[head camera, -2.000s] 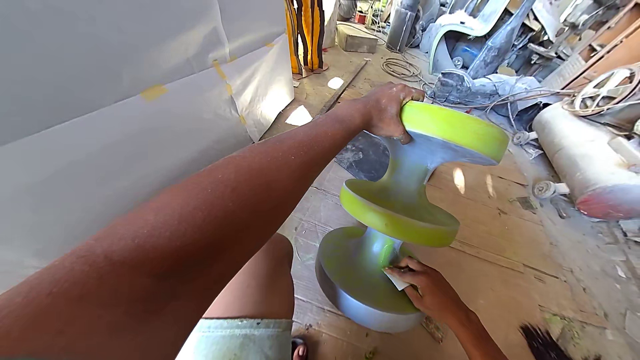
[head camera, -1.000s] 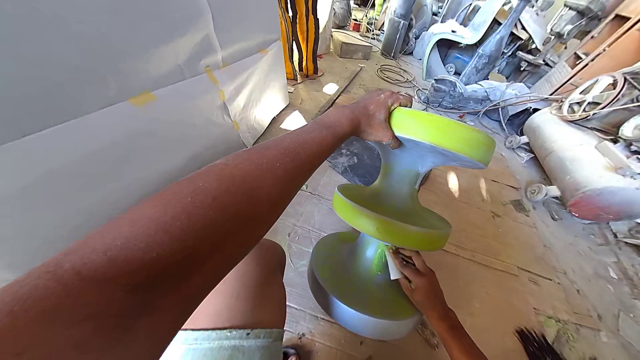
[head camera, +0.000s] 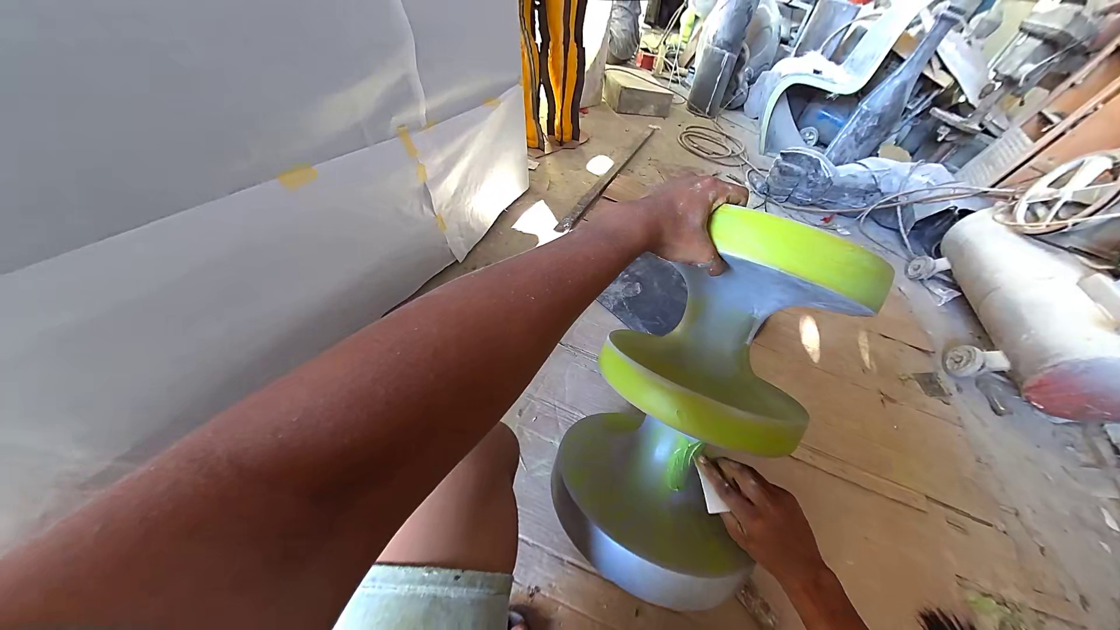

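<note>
A spool-like piece with three round discs on a curved stem (head camera: 704,394) stands tilted on the floor, painted grey and yellow-green. My left hand (head camera: 697,223) grips the rim of its top disc, thumb underneath. Lower down, my right hand (head camera: 757,512) pinches a small white sheet (head camera: 712,492), perhaps sandpaper or a card, against the stem between the middle and bottom discs. A bright green patch marks the stem there. Part of the sheet is hidden by my fingers.
Grey sheeting with yellow tape (head camera: 297,178) hangs at the left. A person in striped trousers (head camera: 553,70) stands behind it. A flat bar (head camera: 608,179), a coiled hose (head camera: 713,144) and a block (head camera: 638,92) lie beyond. A compressor tank (head camera: 1032,306) lies at the right, below piled scrap.
My right hand stays at the lower stem with the white sheet, its fingers shifting slightly. My left hand keeps its grip on the top disc.
</note>
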